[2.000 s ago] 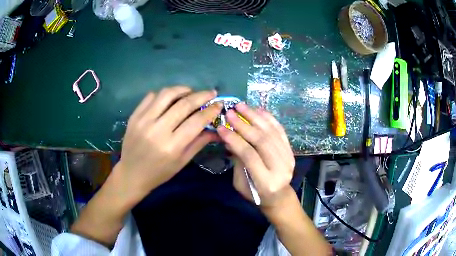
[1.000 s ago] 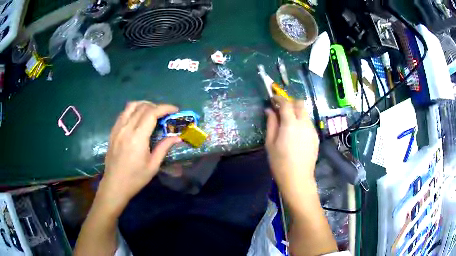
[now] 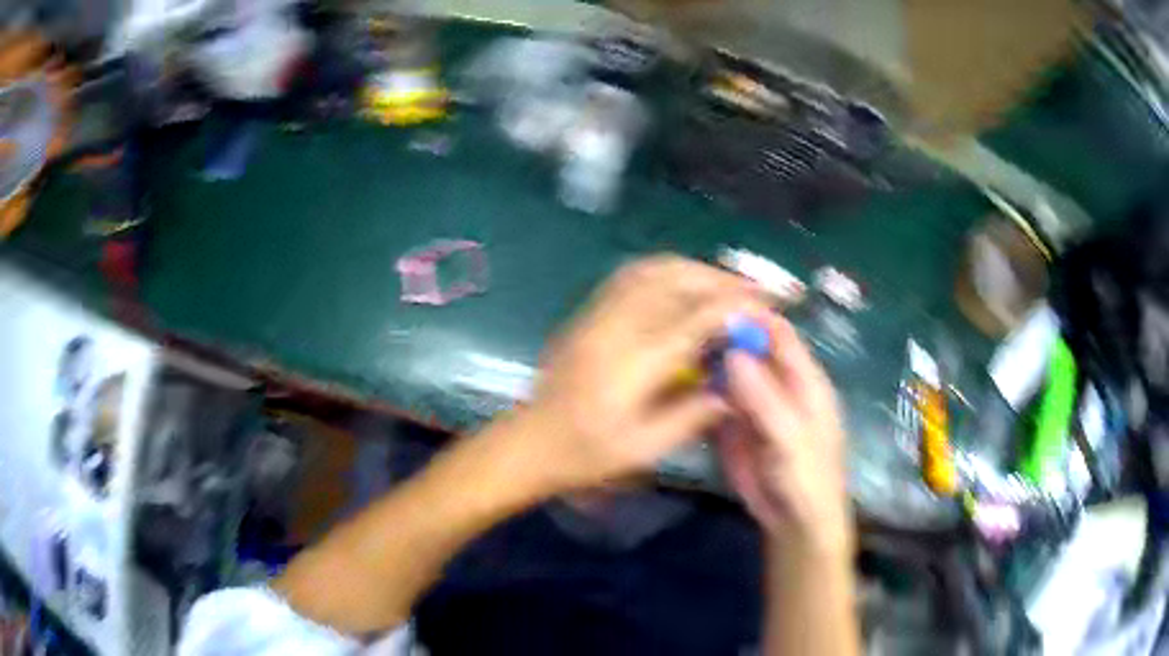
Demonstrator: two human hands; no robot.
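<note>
The picture is blurred. The small blue watch case (image 3: pixel 749 337) is between my two hands above the bench, mostly hidden by fingers. My left hand (image 3: pixel 635 365) is closed around its left side. My right hand (image 3: pixel 788 429) has its fingers on the right side of the case. A bit of the yellow block (image 3: pixel 688 376) shows at my left fingertips. The inside of the case cannot be made out.
On the green mat (image 3: pixel 308 244) lie a pink frame (image 3: pixel 442 272), white-pink stickers (image 3: pixel 765 273), an orange-handled knife (image 3: pixel 936 440) and a green tool (image 3: pixel 1054 417). A black fan (image 3: pixel 782 154) and a tape roll (image 3: pixel 1003 276) stand behind. A white tray (image 3: pixel 77 436) is at left.
The view has swung left. My right hand has left the orange-handled knife, which lies on the mat, and has come to the blue case beside my left hand.
</note>
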